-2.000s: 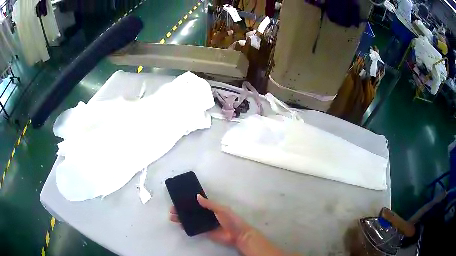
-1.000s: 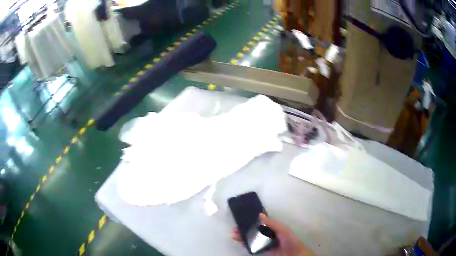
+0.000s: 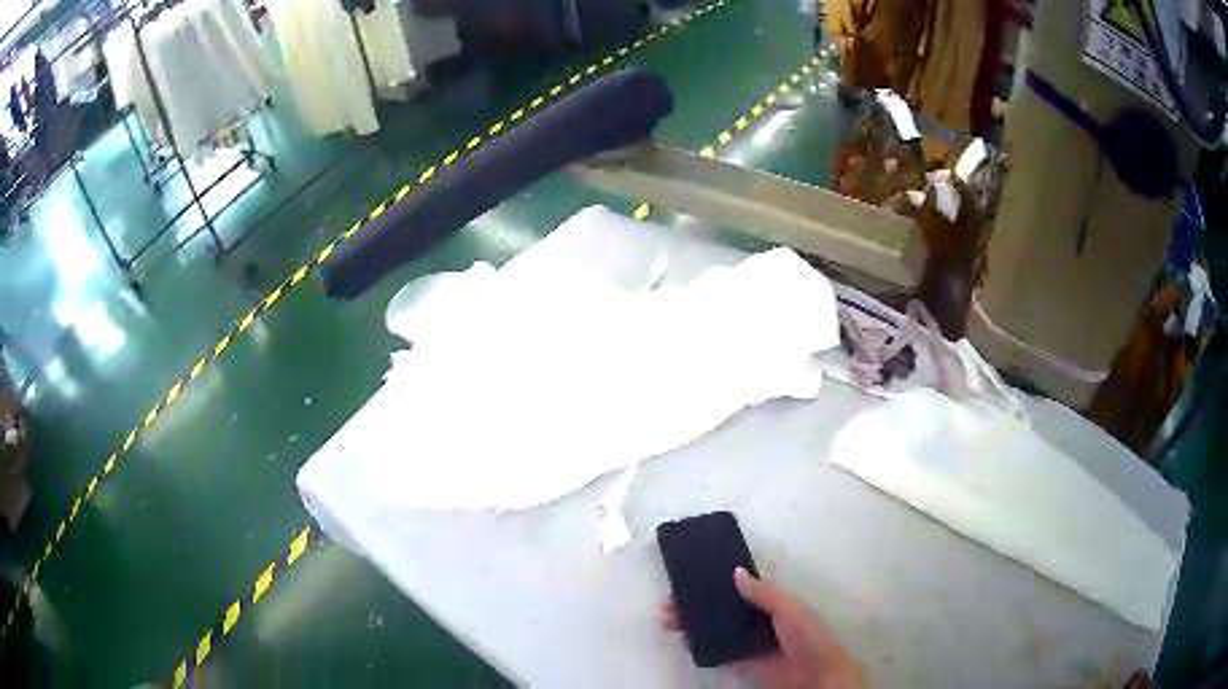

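My right hand (image 3: 805, 643) comes in from the bottom edge and holds a dark smartphone (image 3: 717, 587) above the pale table. The thumb lies on the phone's right side and fingertips show at its left edge. The screen looks black. My left hand is not in view. A rumpled white garment (image 3: 579, 377) lies on the left side of the table, with a thin tie hanging towards the phone. A folded white garment piece (image 3: 1003, 498) lies at the right.
The pale table (image 3: 445, 579) has a pinkish tangled bundle of ties (image 3: 882, 353) at its far edge. A dark padded bar (image 3: 505, 175) reaches over the far left. A wrapped carton column (image 3: 1064, 229) stands behind. Garment racks stand on the green floor. A brown bit shows at the bottom right corner.
The view has turned left, so the table, garments and phone sit further right. The iron has nearly left the picture. The bright reflection on the phone one second ago is gone. My right hand still holds it.
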